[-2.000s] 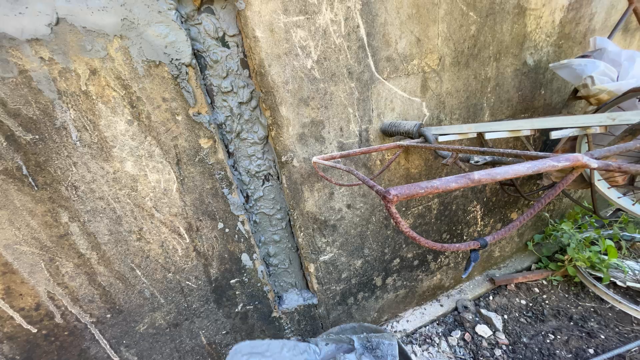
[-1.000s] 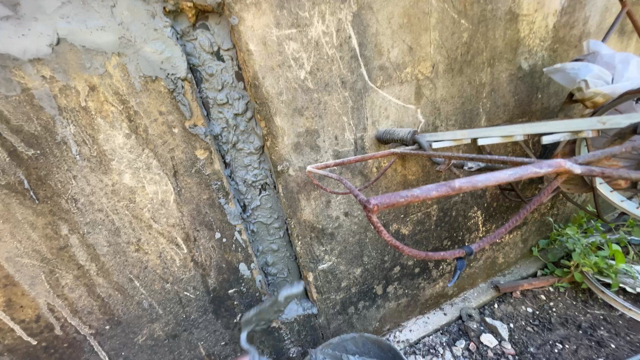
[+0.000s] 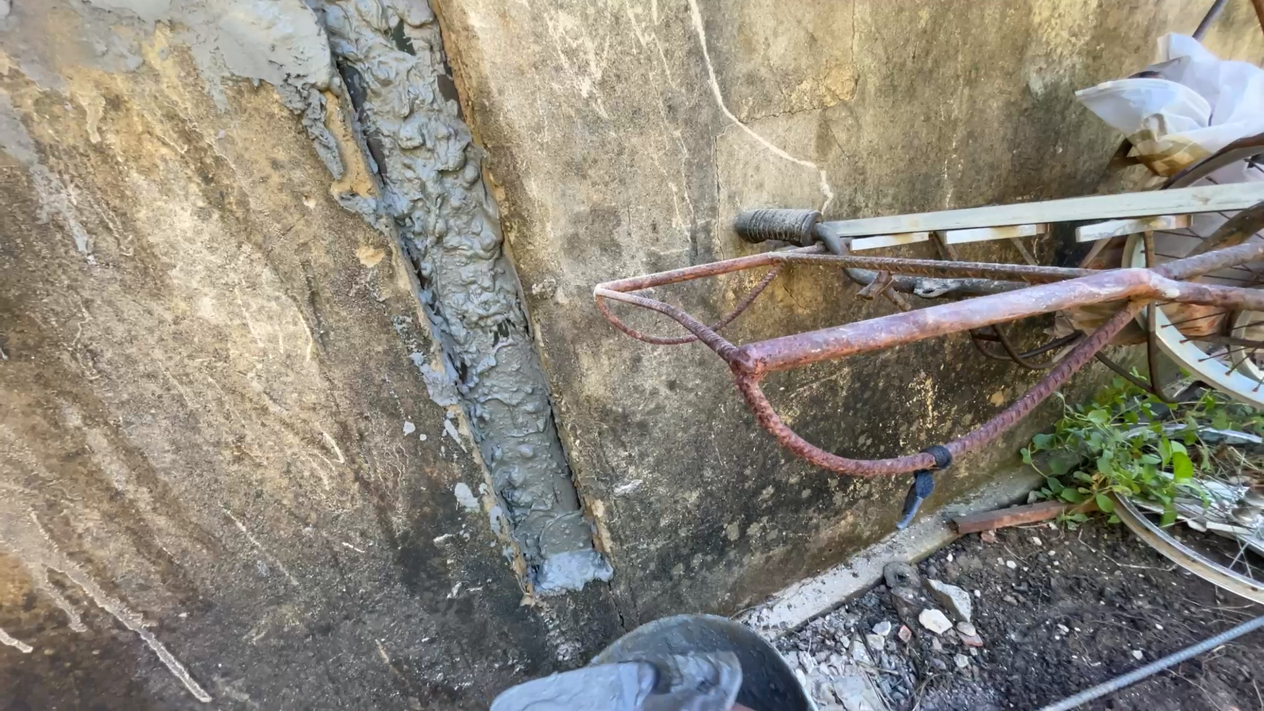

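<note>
A vertical channel in a weathered concrete wall [image 3: 247, 375] is packed with rough wet grey mortar [image 3: 464, 267], which ends in a small lump at the channel's lower end. At the bottom edge of the head view, the rim of a dark round bucket [image 3: 765, 664] shows. Over it lies a blurred, mortar-coated tool [image 3: 592, 688], perhaps a trowel. A sliver of skin shows beside the tool at the frame's edge, too little to tell which hand it is. Neither of my hands can be made out.
A rusty welded rebar frame [image 3: 938, 321] juts in from the right, before a white slatted piece [image 3: 1047, 209]. White plastic sheeting [image 3: 1185, 99], a wheel rim [image 3: 1185, 558], green weeds [image 3: 1116, 444] and a steel rod [image 3: 1155, 667] are at the right. Stones [image 3: 950, 598] lie on the soil.
The blurred tool, seen near the channel's lower end one second ago, is now lower, over the bucket.
</note>
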